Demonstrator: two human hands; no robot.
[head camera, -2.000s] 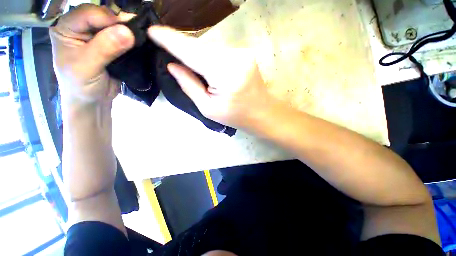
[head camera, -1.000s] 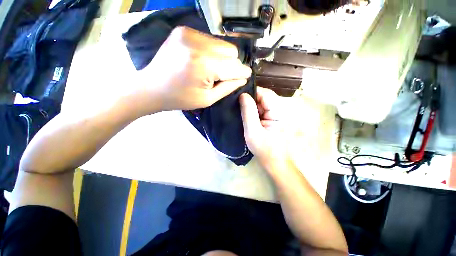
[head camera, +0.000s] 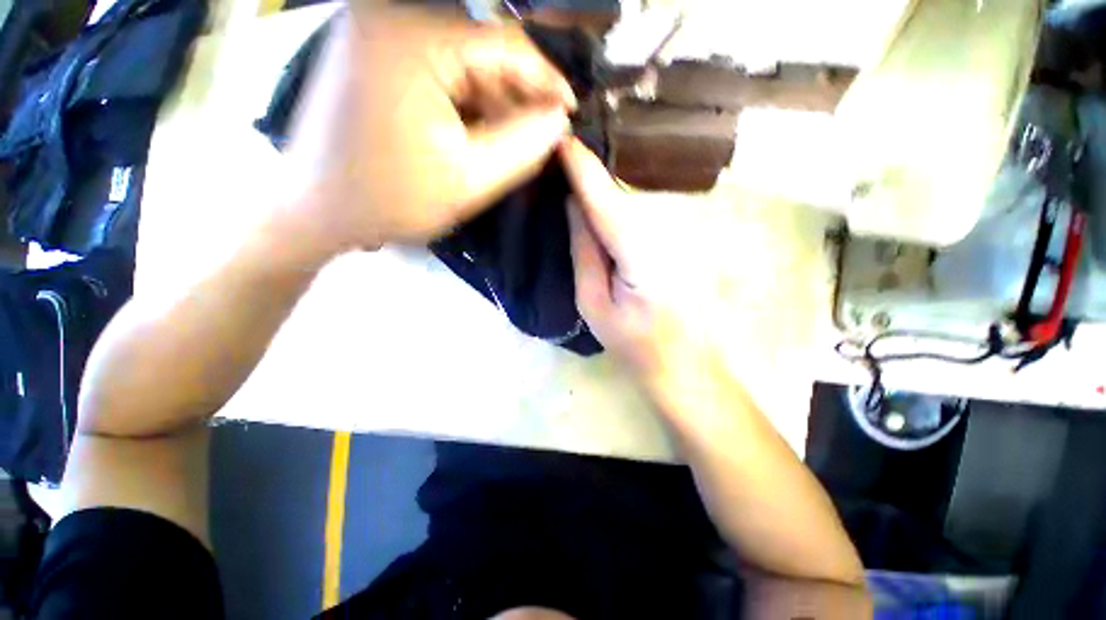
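Observation:
A dark cloth workpiece (head camera: 524, 273) with a pale curved line near its lower end lies on the cream tabletop at upper centre. My left hand (head camera: 425, 121), blurred, covers its upper left part; its thumb and fingertips are pinched together on the cloth near the edge. My right hand (head camera: 625, 273) is on the right side of the cloth, with its fingertips at the cloth's edge just below the left fingertips. Brown-looking metal bars (head camera: 679, 127) lie right of the cloth. The needle area is cut off or hidden at the top.
The cream machine head (head camera: 940, 158) stands at upper right. A red and black tool (head camera: 1058, 273) and a black cord (head camera: 934, 354) lie right of it. Dark bags (head camera: 91, 145) are piled at far left. The tabletop's front edge (head camera: 546, 446) runs below the hands.
Since one second ago the view has shifted, so the machine sits higher. Since two seconds ago, the raised cloth has come down to the machine bed. Both hands stay on it.

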